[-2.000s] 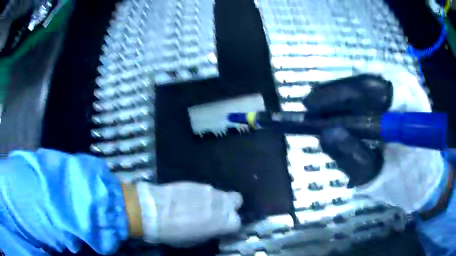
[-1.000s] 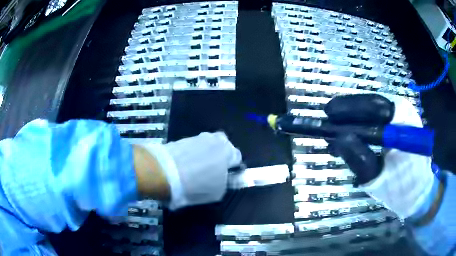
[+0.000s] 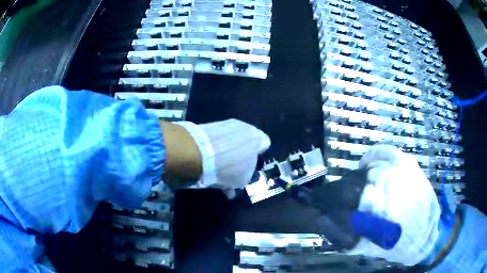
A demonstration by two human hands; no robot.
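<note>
A silver heat sink piece (image 3: 316, 162) with two small black parts lies tilted above the black tray, in the middle. My left hand (image 3: 229, 154), in a white glove, is at its left end; its fingertips are partly hidden behind the glove, and the grip is hard to tell. My right hand (image 3: 392, 205), in a white glove with black finger coverings, holds a pen-shaped tool (image 3: 376, 229) with a blue handle end. The tool's yellow ring and tip are at the lower edge of the piece, near the left black part.
Dense rows of heat sink pieces (image 3: 390, 101) stand on the right, more rows (image 3: 165, 53) on the left, and a few at the bottom middle. The black tray (image 3: 256, 104) shows between them. A blue cord (image 3: 472, 100) runs at the right edge.
The piece has turned so its black parts now show and it tilts up to the right. My right hand has moved down, bringing the tool tip to it. My left hand stays at its left end.
</note>
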